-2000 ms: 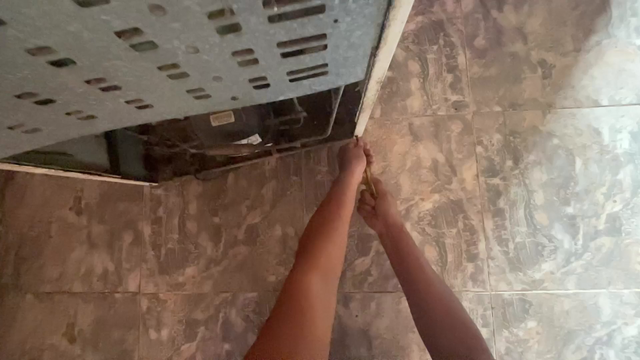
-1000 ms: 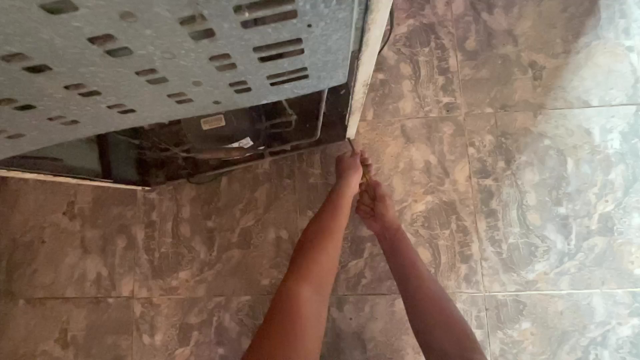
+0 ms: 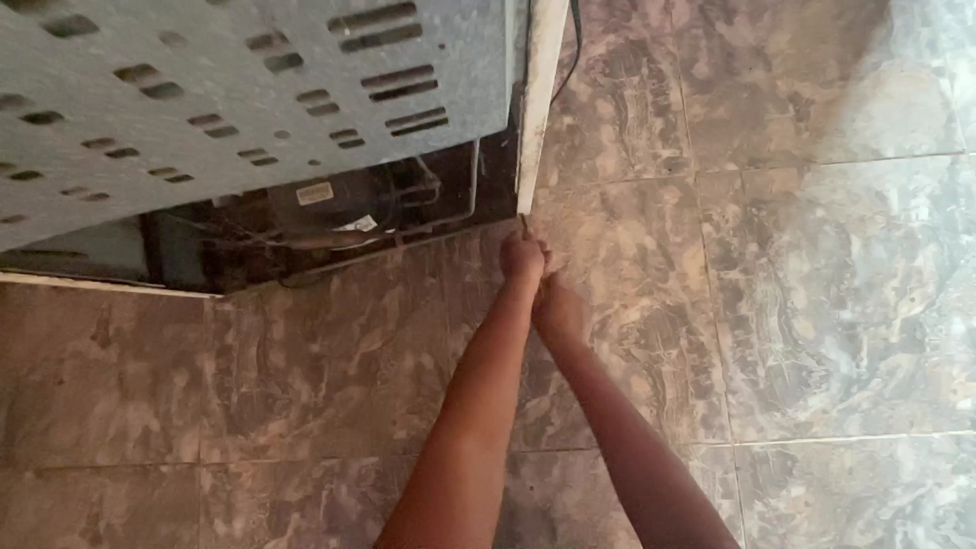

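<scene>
My left hand (image 3: 523, 256) is closed around a thin rod-like tool (image 3: 524, 224) at the lower corner of an appliance's white side panel (image 3: 540, 107). The tool's tip points at the panel's bottom end; whether it touches cannot be told. Just behind it, my right hand (image 3: 563, 309) is closed at the tool's rear part, most of which the fingers hide. Left of the hands, a perforated grey metal panel (image 3: 229, 99) covers the appliance above an opening. Inside the opening sit a dark compressor (image 3: 347, 202) with labels and a bent metal tube (image 3: 474, 183).
A black cable (image 3: 576, 46) hangs beside the white panel, on its right. Marble-patterned floor tiles (image 3: 328, 381) lie beneath the hands and around the appliance, with bright light on those at the right. A pale bottom edge (image 3: 107, 285) of the appliance runs at the left.
Both hands stay at the panel's lower corner. My right hand has turned about the tool and sits closer behind my left hand. More of the cable shows than two seconds ago.
</scene>
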